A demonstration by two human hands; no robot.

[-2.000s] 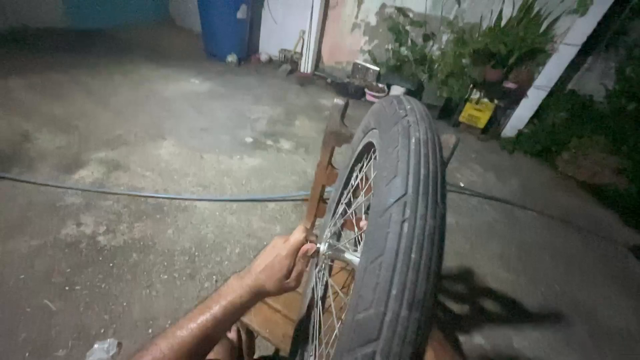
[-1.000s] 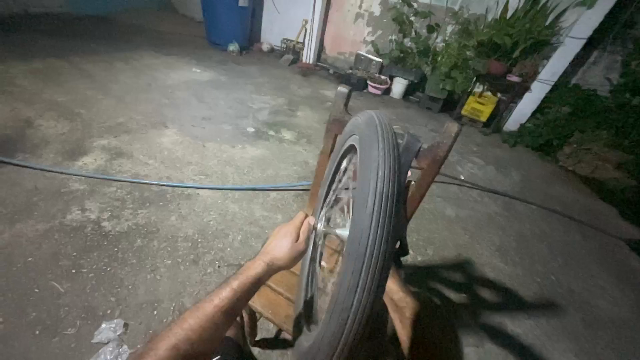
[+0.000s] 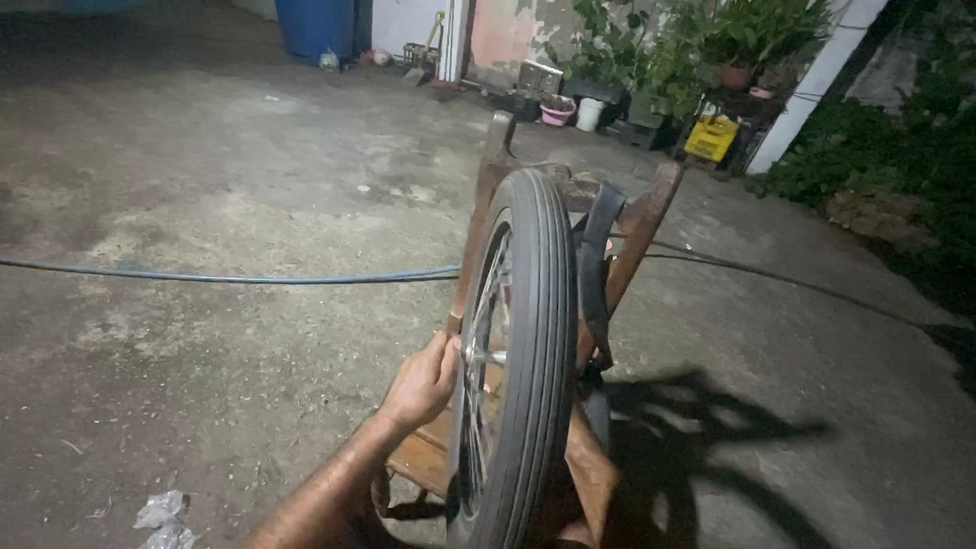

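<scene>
A spoked wheel with a ribbed black tire stands nearly upright in front of me, its tread toward me. My left hand grips the axle end at the metal hub, on the wheel's left side. The wheel hides my right hand; only the right forearm shows, low on the wheel's right side. Behind the wheel is a wooden chair, its two back posts rising on either side and part of its seat showing below. A black rubber strip hangs on the chair back, right of the tire.
A blue hose crosses the concrete floor behind the chair. Crumpled clear plastic lies at the lower left. Farther back are a blue barrel, potted plants, a pink basin, a white bucket and a yellow crate.
The wheel has moved lower and away from its earlier tilt, uncovering more of the chair back and the black strip. My left hand stays at the hub.
</scene>
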